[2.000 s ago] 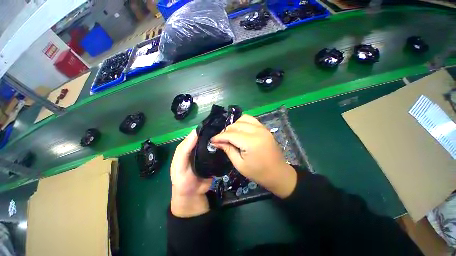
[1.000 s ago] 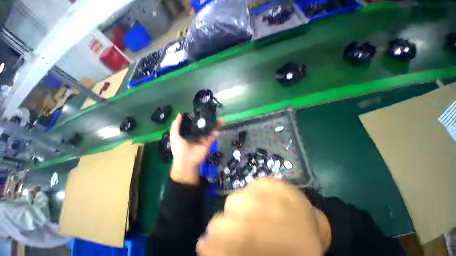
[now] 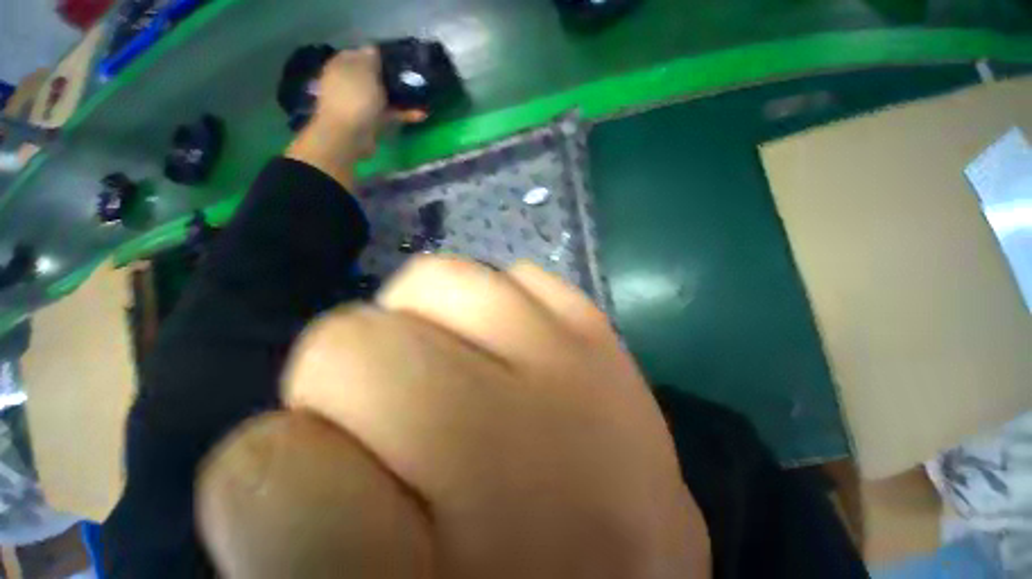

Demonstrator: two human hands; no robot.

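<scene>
My left hand [image 3: 343,100] is over the near side of the conveyor, its fingers at a black rounded housing [image 3: 421,77] with a pale disc on it. Another black housing [image 3: 303,81] lies on the belt just left of the hand. My right hand [image 3: 487,418] is large, blurred and close to the camera, with its fingers curled; its fingertips and anything inside it are hidden. It covers much of the grey speckled parts tray [image 3: 487,187], where a pale disc [image 3: 535,196] and a small dark part [image 3: 428,222] show.
More black housings [image 3: 194,148] lie along the green belt [image 3: 521,51] to the left. A cardboard sheet [image 3: 894,283] with a white striped sheet [image 3: 1007,192] lies on the right, and another cardboard sheet [image 3: 79,385] on the left. My left sleeve crosses the bench.
My left hand has carried the housing from above the bench edge onto the belt area. My right hand stays close to the camera and looks larger. The view has shifted.
</scene>
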